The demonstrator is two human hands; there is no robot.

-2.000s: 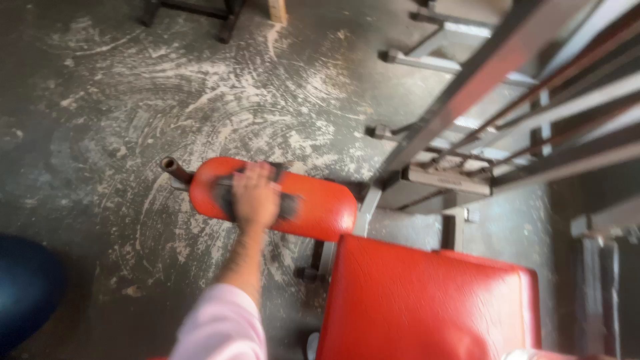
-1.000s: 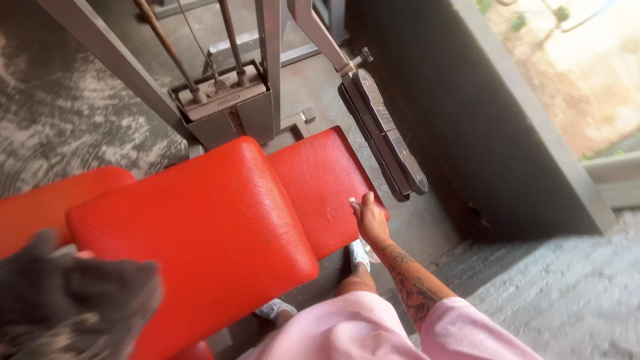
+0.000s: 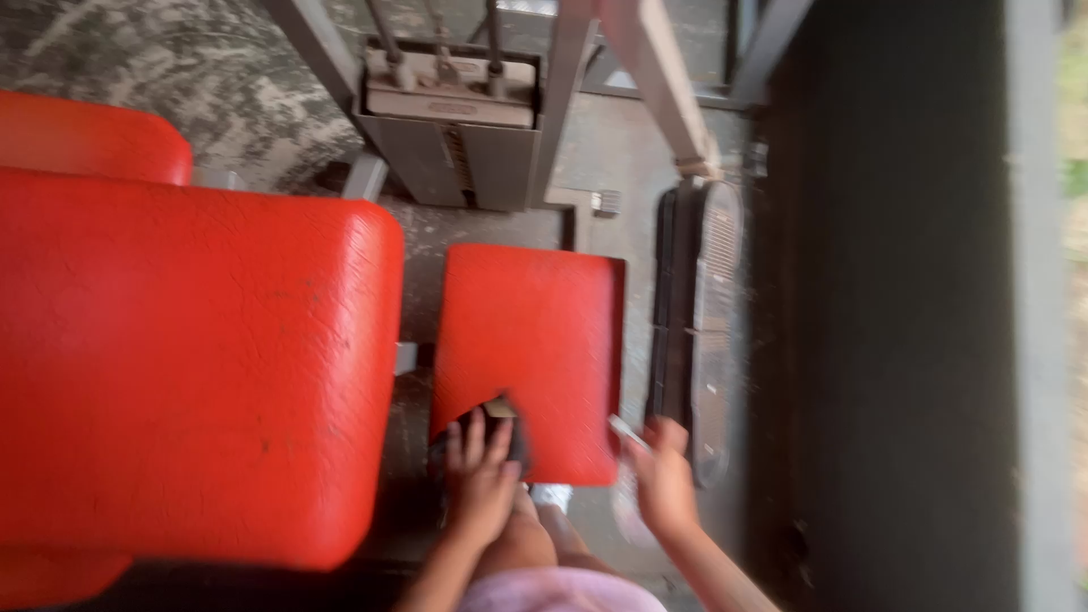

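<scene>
My left hand (image 3: pixel 483 476) presses a dark cloth (image 3: pixel 517 442) onto the near left corner of the small red padded seat (image 3: pixel 531 340); its fingers lie spread over the cloth. Beyond the right edge of that seat, my right hand (image 3: pixel 663 472) grips a thin whitish piece (image 3: pixel 627 432), with something clear and blurred hanging below it, perhaps a bottle; the blur hides what it is exactly. To the left stands a larger red padded bench (image 3: pixel 195 357), nearer to the camera.
A weight stack (image 3: pixel 450 89) in a grey metal housing (image 3: pixel 455 161) stands beyond the seat. On its right, a metal arm (image 3: pixel 663 81) carries a long dark pad (image 3: pixel 716 331). A dark wall (image 3: pixel 892 306) borders the right side. Another red pad (image 3: pixel 93 140) is at upper left.
The left hand with the dark cloth has come from over the large bench onto the small seat. My right hand is now off the small seat's edge, to its right. The view has turned.
</scene>
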